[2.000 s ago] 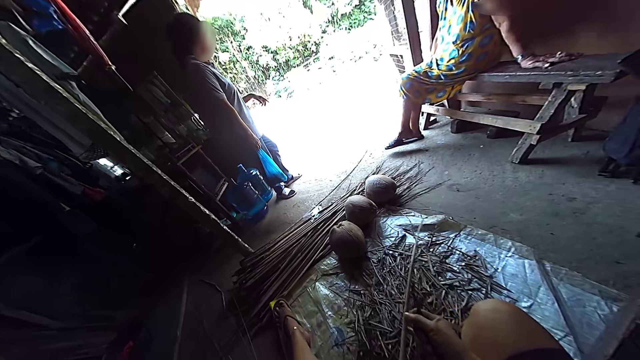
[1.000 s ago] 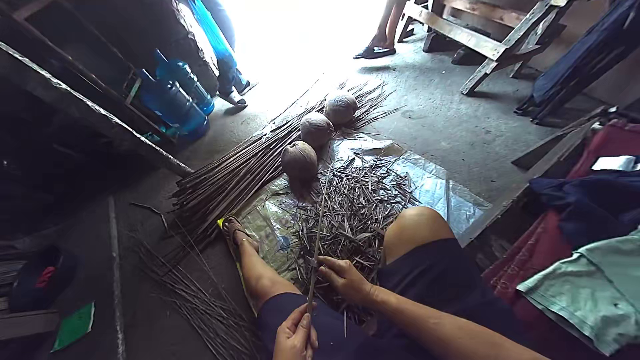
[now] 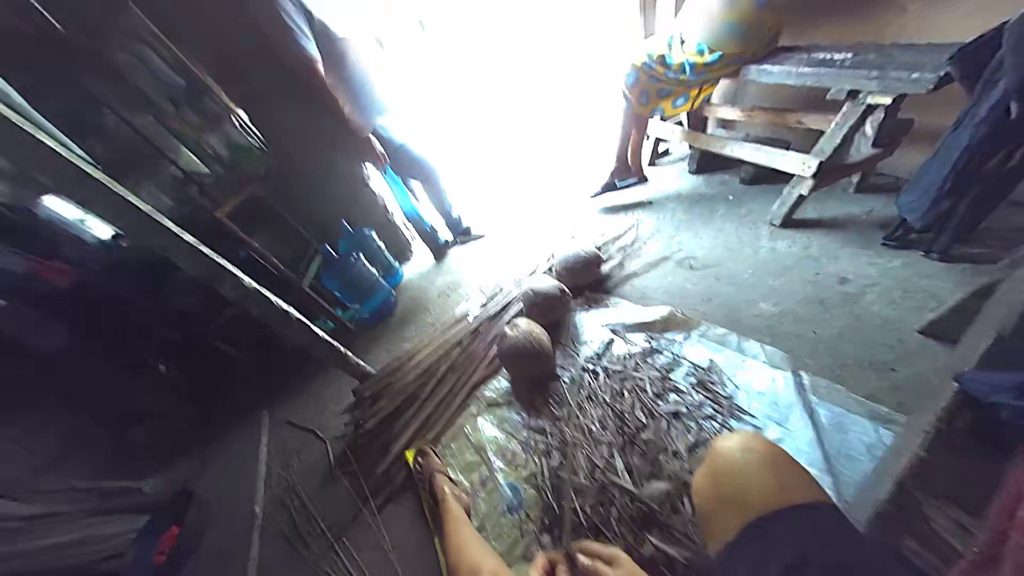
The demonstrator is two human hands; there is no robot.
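At the bottom edge of the head view, my left hand (image 3: 548,563) and my right hand (image 3: 602,558) are close together, partly cut off by the frame. A thin dark stick (image 3: 569,496) rises from between them, blurred; the fingers of my right hand are around it, while the left hand's grip is hard to make out. Beyond them, a pile of dark shavings (image 3: 632,432) lies on a clear plastic sheet (image 3: 768,360). Three coconuts, the nearest (image 3: 526,347) by the pile, sit in a row along a bundle of long thin sticks (image 3: 440,368).
Blue water jugs (image 3: 356,280) stand left of the doorway, near a standing person (image 3: 400,160). Another person (image 3: 672,80) sits on a wooden bench table (image 3: 848,72) at the back right. Dark cloth (image 3: 960,144) hangs at the right. Loose thin sticks (image 3: 320,520) lie at lower left.
The view has tilted up from one second ago, and my hands now show only at the bottom edge. The seated person and bench table, largely cut off then, show more fully.
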